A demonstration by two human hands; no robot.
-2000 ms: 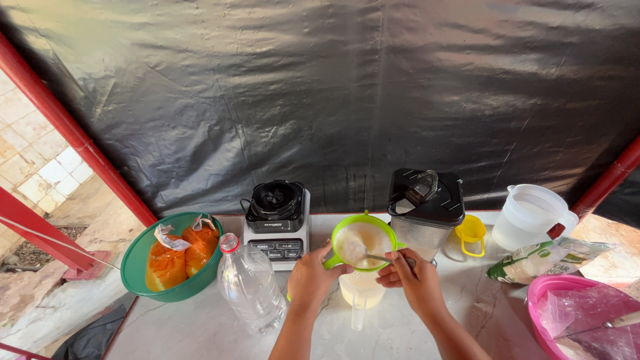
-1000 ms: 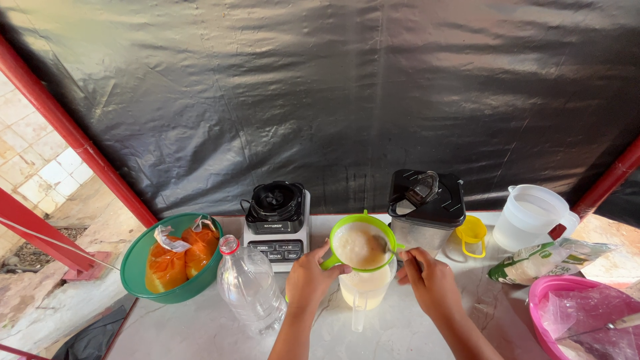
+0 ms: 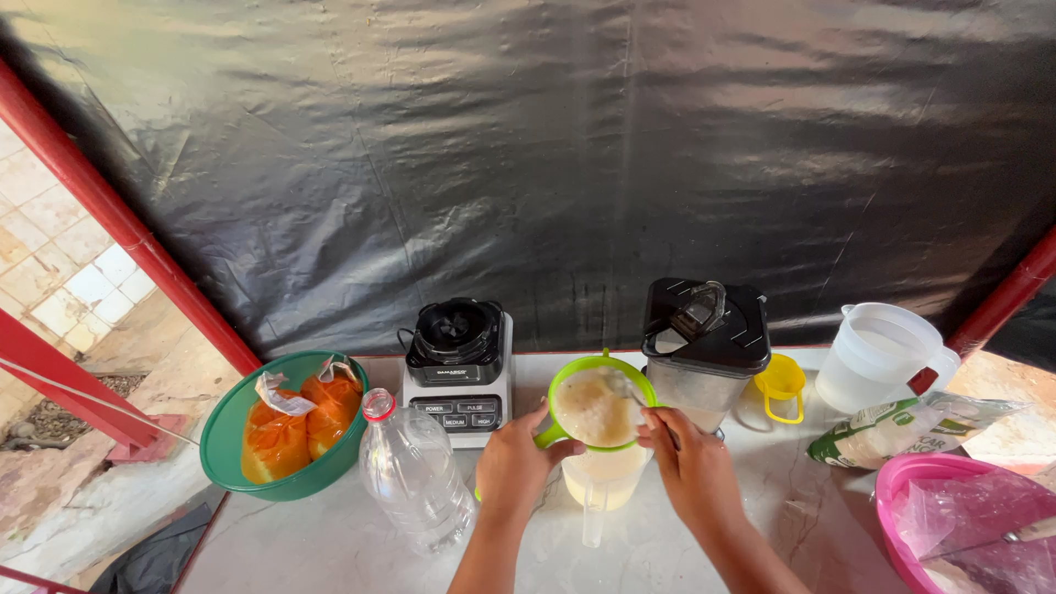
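Over a clear plastic jug (image 3: 606, 483) of pale liquid sits a green-rimmed strainer (image 3: 596, 406) filled with frothy pale pulp. My left hand (image 3: 518, 462) grips the strainer's green handle side. In my right hand (image 3: 689, 462) is a metal spoon (image 3: 634, 394), its bowl in the pulp. An empty clear plastic bottle (image 3: 412, 478) stands left of my left hand. Behind, to the left, is a blender base (image 3: 459, 371); behind my right hand is a blender jar with a black lid (image 3: 709, 330), holding some pale contents.
A green basin (image 3: 219, 462) with orange-filled bags is at left. On the right are a yellow measuring scoop (image 3: 780, 381), a white plastic pitcher (image 3: 879, 355), a plastic packet (image 3: 907, 429) and a pink basin (image 3: 895, 520) holding clear plastic and a utensil. Black plastic sheeting (image 3: 528, 165) hangs behind the table.
The spoon in my right hand has moved about within the strainer, and the pulp has shifted. My left hand has stayed at the strainer.
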